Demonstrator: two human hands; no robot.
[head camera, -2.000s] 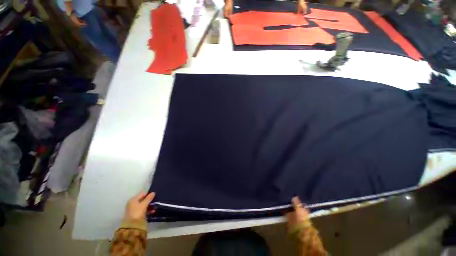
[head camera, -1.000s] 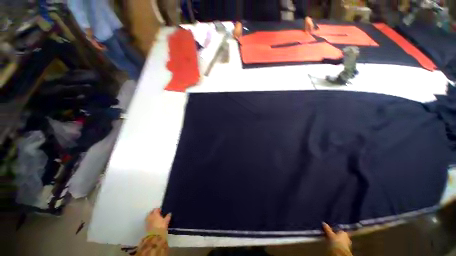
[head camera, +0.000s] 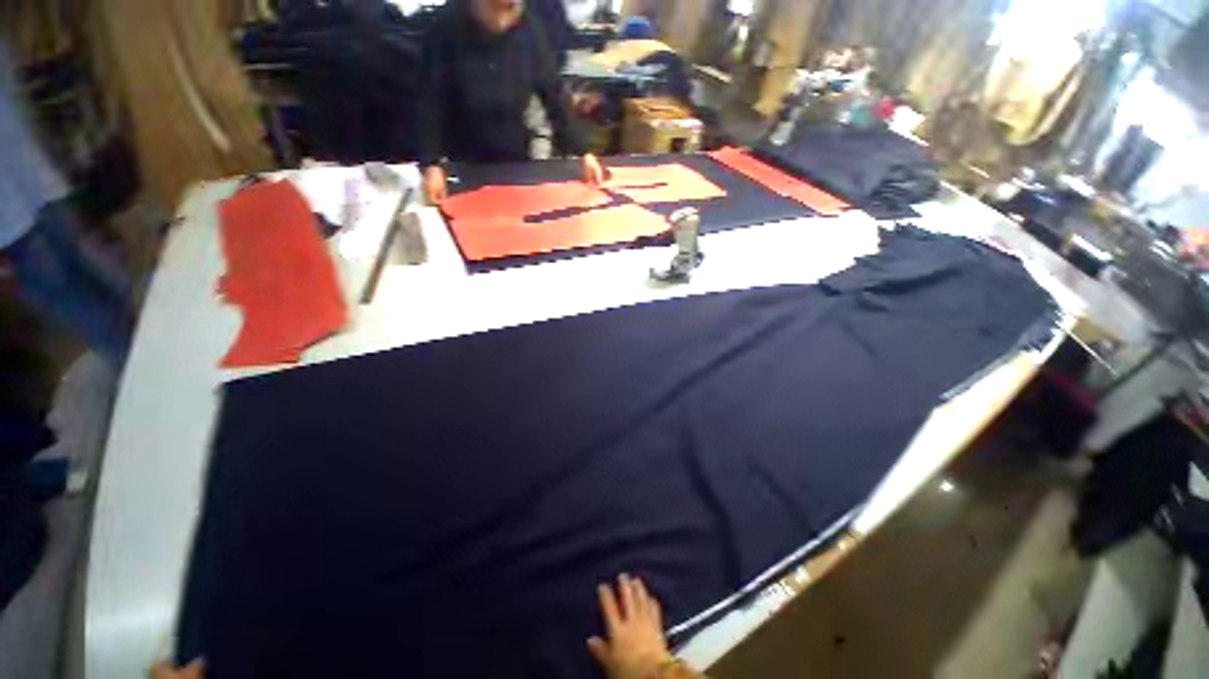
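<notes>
Dark navy fabric (head camera: 504, 464) lies over the near part of the white cutting table (head camera: 146, 438), with soft diagonal creases and a gathered heap at its right end. Its thin white selvedge (head camera: 782, 568) shows along the near right edge. My right hand (head camera: 631, 629) lies on the fabric near that edge, palm down, fingers spread, holding nothing. My left hand (head camera: 179, 669) is at the fabric's near left corner, mostly cut off by the picture's bottom edge; its grip cannot be told.
A loose red pattern piece (head camera: 281, 272) lies at the left, beside a stick (head camera: 387, 247). A metal cutting machine (head camera: 682, 247) stands mid-table. Across the table, a person in black (head camera: 493, 93) has hands on red pieces (head camera: 544, 223) over dark cloth. Another dark pile (head camera: 849, 166) lies beyond.
The view has swung right and up, showing the table's right end and the person opposite. My right hand has moved from the selvedge onto the cloth, fingers spread. My left hand is now mostly out of view.
</notes>
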